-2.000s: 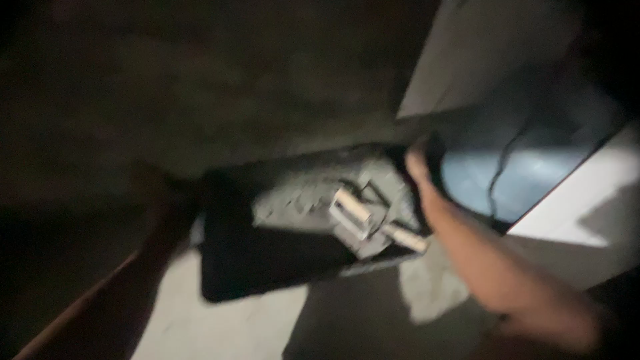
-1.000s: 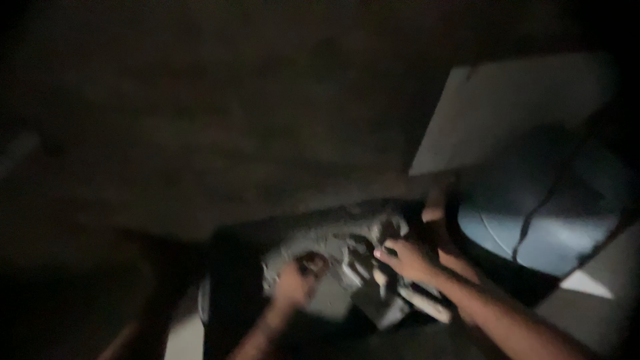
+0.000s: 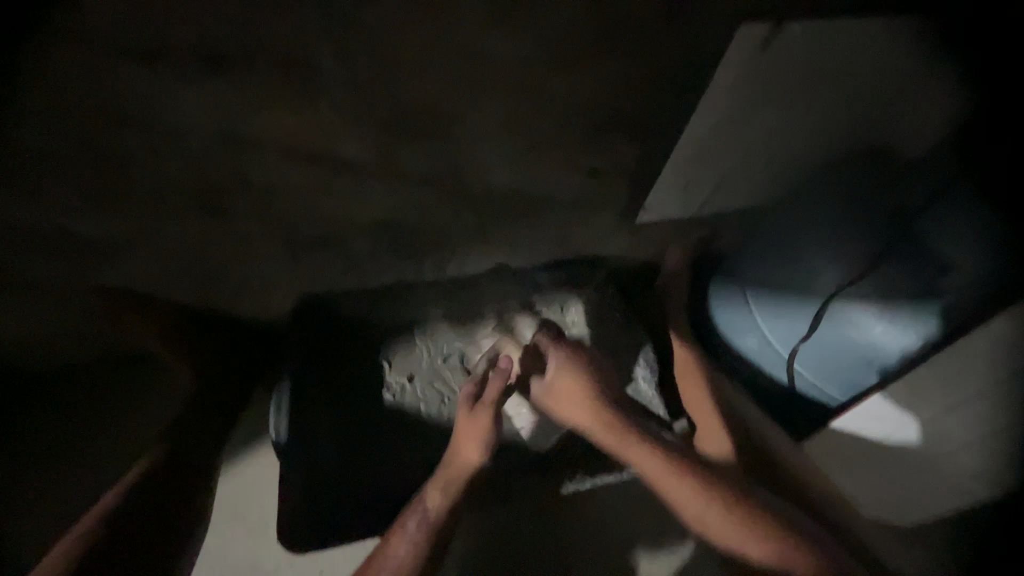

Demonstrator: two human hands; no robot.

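Observation:
A black tub (image 3: 344,480) holds a grey, wet, mortar-like mass (image 3: 428,368) with a lumpy surface. Over the mass, my left hand (image 3: 480,404) has its thumb and fingers closed around a small pale object (image 3: 512,360), whose kind is unclear in the dim light. Close against it on the right, my right hand (image 3: 572,380) has curled fingers; whether they grip the same object is hidden. A light, flat piece (image 3: 522,418) lies below the hands on the mass.
Bare legs flank the tub, the right one (image 3: 704,392) close to its side. Further right is a bluish, rounded surface (image 3: 840,336) crossed by a dark cord (image 3: 812,328). A pale flat panel (image 3: 768,104) lies at upper right. Dark ground stretches beyond the tub.
Two seconds ago tools with pale handles lay in the tub and neither hand was over it. A second ago the hands were apart above the mass; now they are together.

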